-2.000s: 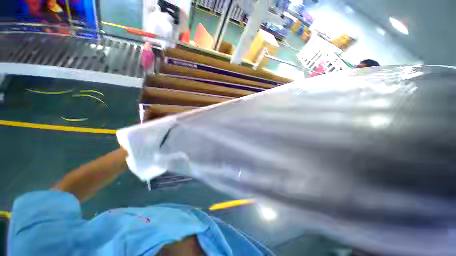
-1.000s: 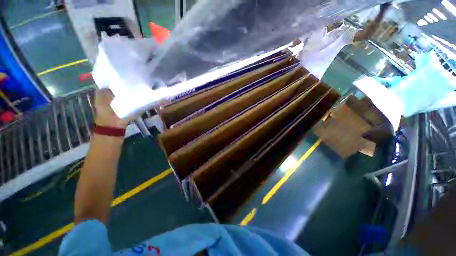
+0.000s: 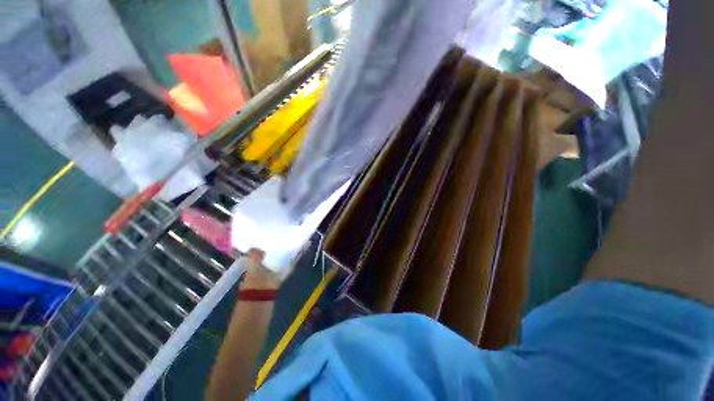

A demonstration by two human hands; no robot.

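Observation:
The bagged television (image 3: 368, 94), grey under translucent film, is held tilted at top centre, beside the row of open cartons. A bright-white foam end cushion (image 3: 270, 227) is on its lower end. My left hand (image 3: 260, 270) grips the bottom corner of this cushion; the fingers are partly hidden and blurred. My right arm rises along the right edge and its hand is out of the picture. Several open-topped cartons (image 3: 446, 211), brown inside, stand side by side right of the television.
A roller conveyor (image 3: 160, 286) runs at lower left, with a pink wrapped item (image 3: 207, 229) and yellow bars (image 3: 286, 129) on it. An orange-red sheet (image 3: 205, 94) stands behind. Another person's pale blue sleeve (image 3: 618, 39) shows at upper right.
The view has turned. The television has gone from lying across the top to a steeper tilt left of the cartons. My left hand still holds the cushion; my right arm has come into view.

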